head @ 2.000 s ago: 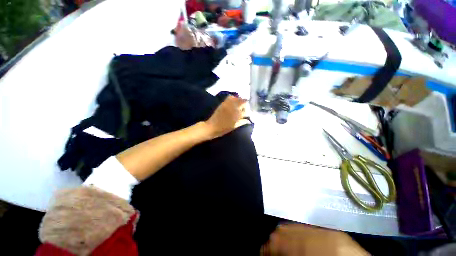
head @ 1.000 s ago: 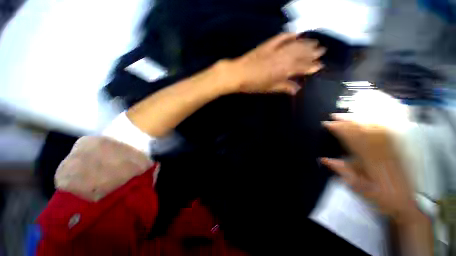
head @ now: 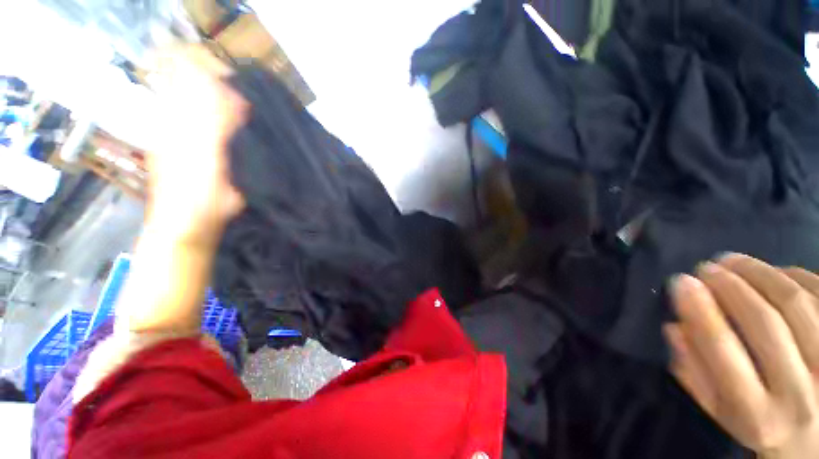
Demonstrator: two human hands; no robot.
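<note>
A large bunched black garment (head: 709,134) fills the right half of the view. An olive strip and small white tags show on it. More black fabric (head: 314,224) hangs across the middle left. My left hand (head: 193,134), blurred and washed out by glare, is raised at the upper left and grips the edge of this fabric. My right hand (head: 745,336) lies at the lower right with its palm side down on the black garment, fingers extended, partly cut off by the right edge.
A white surface (head: 350,85) shows between the fabrics. A brown cardboard-like piece (head: 260,54) is at the upper left. Blue plastic crates (head: 58,350) stand low at the left, near a purple cloth item (head: 54,421). My red sleeve crosses the bottom.
The view has swung away from the sewing machine and shears. My left hand has moved from the garment's middle to the upper left with fabric. My right hand has moved onto the garment.
</note>
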